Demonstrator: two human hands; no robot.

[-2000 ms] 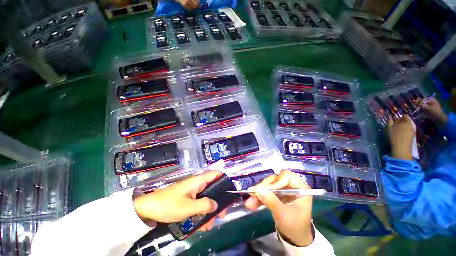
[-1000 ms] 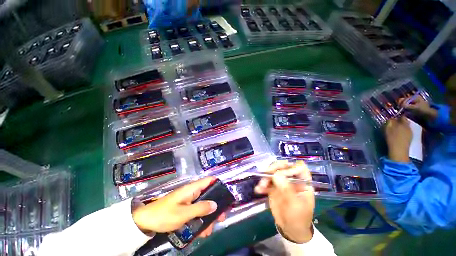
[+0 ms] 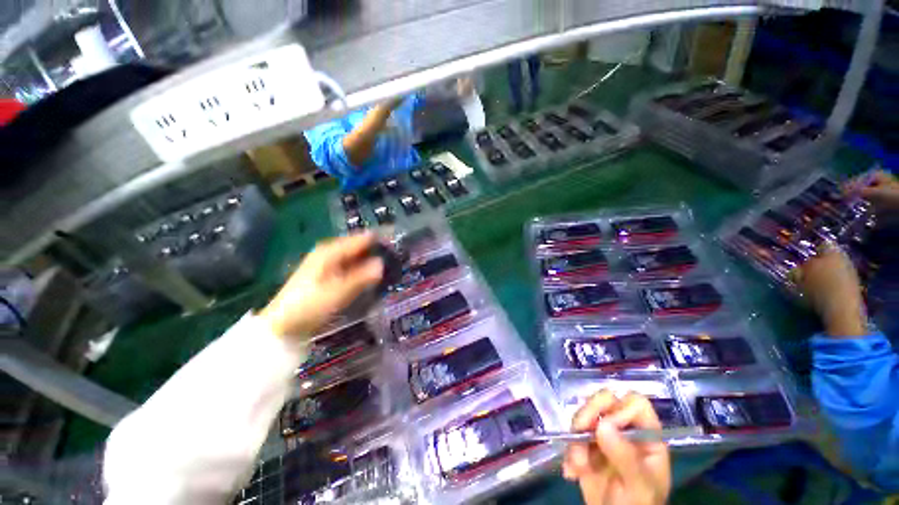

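Observation:
My left hand [image 3: 330, 281] is blurred and reaches over the far part of the near clear tray [image 3: 522, 383]. A dark, blurred phone unit [image 3: 392, 262] shows at its fingertips, mostly hidden by the fingers. My right hand [image 3: 616, 454] is at the bottom, right of the tray's near end, and holds thin pale tweezers [image 3: 567, 435] roughly level. Their tip is by the nearest right-column black phone unit [image 3: 488, 439], which lies in its pocket; contact cannot be told. More black units with red edges lie in the tray.
A second clear tray [image 3: 552, 392] of units is to the right. Another worker's hands [image 3: 828, 281] are over a tray at far right. Stacked trays [image 3: 734, 148] stand behind. A metal frame with a white power strip [image 3: 232, 102] crosses the top left.
The view has tilted up, showing the frame and power strip. My left hand has moved forward from the tray's near end to its far part. My right hand still holds the tweezers, lower in view.

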